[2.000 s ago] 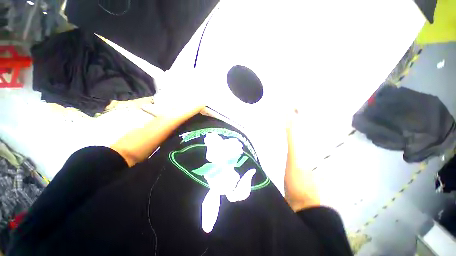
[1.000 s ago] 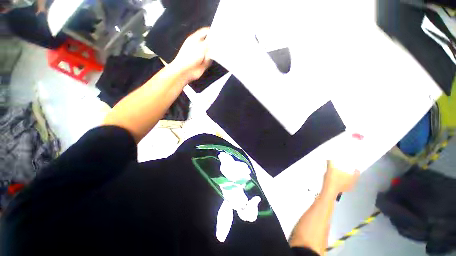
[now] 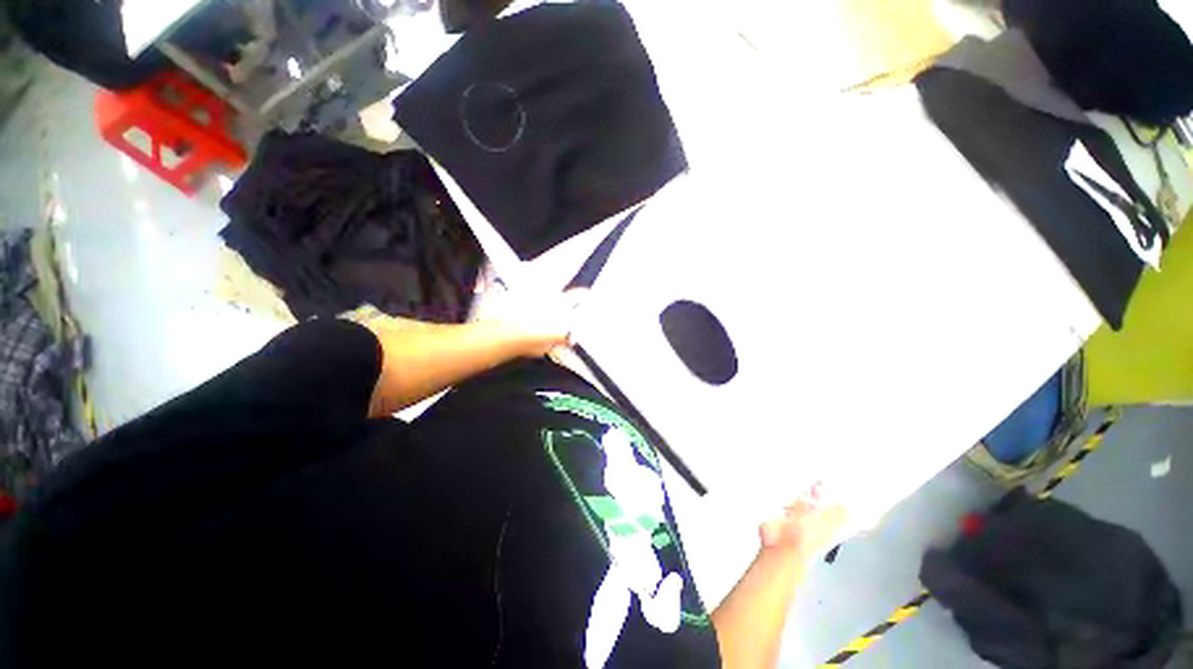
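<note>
The white marking template (image 3: pixel 837 288) lies flat on the white table, and black cloth shows through its oval hole (image 3: pixel 699 342). A thin black panel edge (image 3: pixel 641 421) shows along its near side. My left hand (image 3: pixel 563 337) is at the template's near left corner, washed out by glare; its grip cannot be told. My right hand (image 3: pixel 801 525) is at the near right edge, overexposed; I cannot tell whether it holds anything. A stack of marked black panels (image 3: pixel 576 144) lies to the left, with a pale oval outline on top.
A black garment heap (image 3: pixel 347 229) and a red stool (image 3: pixel 170 131) are at the left. A black piece with white print (image 3: pixel 1034 183) and yellow cloth (image 3: pixel 1151 340) are at the table's right end. A dark grey bundle (image 3: pixel 1060 569) lies beyond the right edge.
The template has come down flat over the black panel, so only thin strips of the panel show. My left hand has moved down and nearer to me; my right hand has lowered.
</note>
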